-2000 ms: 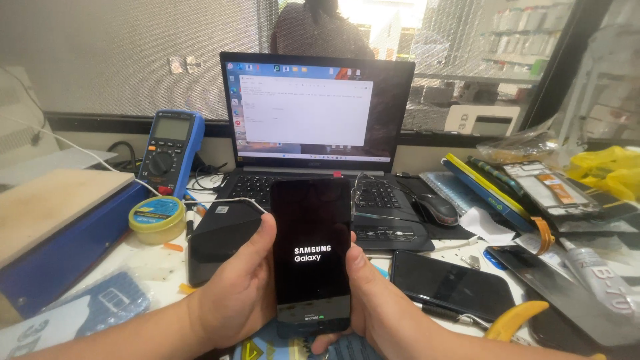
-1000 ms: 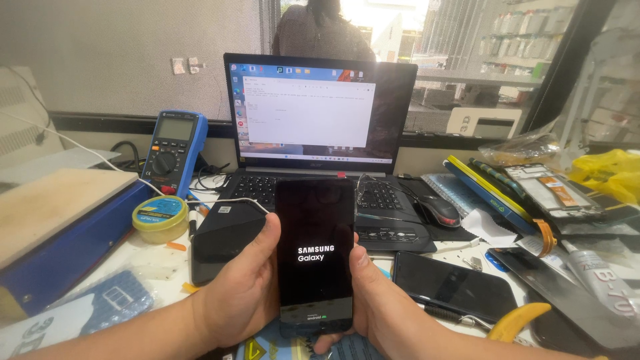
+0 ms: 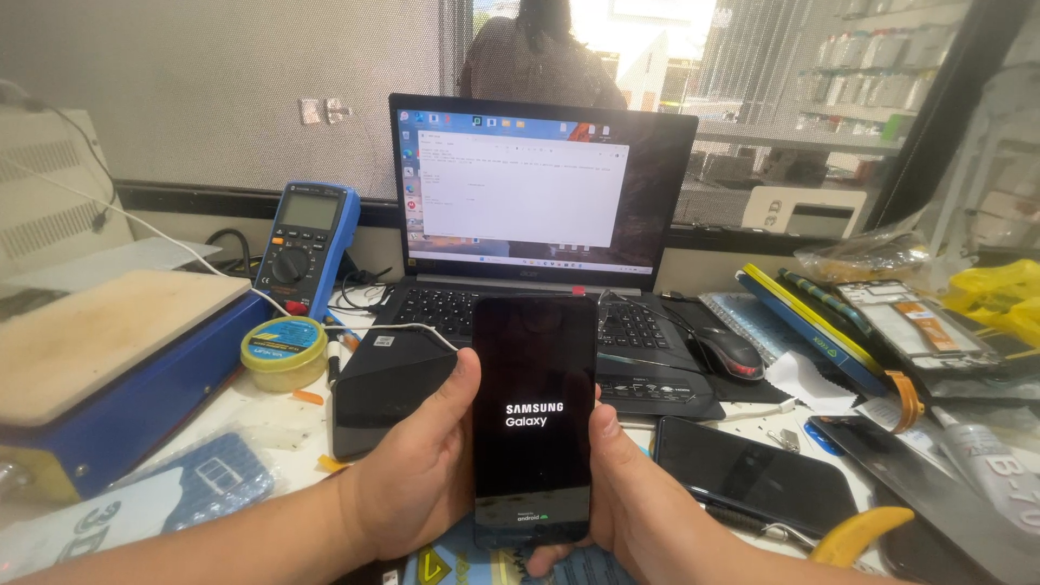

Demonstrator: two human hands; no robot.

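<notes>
A black Samsung Galaxy smartphone (image 3: 533,357) stands upright at the centre, its screen facing me and lit with the start-up logo. My left hand (image 3: 418,463) grips its left edge, the thumb along the side. Around the right edge and lower corner is my right hand (image 3: 642,487), a finger showing beneath the phone. Behind it an open Acer laptop (image 3: 520,195) shows a text window, and the phone covers part of the keyboard. Another dark phone (image 3: 382,398) lies beside my left hand, and a further one (image 3: 756,471) lies right of my right hand.
At left are a blue multimeter (image 3: 305,236), a yellow-lidded tub (image 3: 283,353) and a blue machine with a pale top (image 3: 122,341). A mouse (image 3: 731,353), phone parts (image 3: 926,325), a glue tube (image 3: 991,463) and yellow curved handle (image 3: 861,536) crowd the right. A person (image 3: 540,57) is behind the mesh.
</notes>
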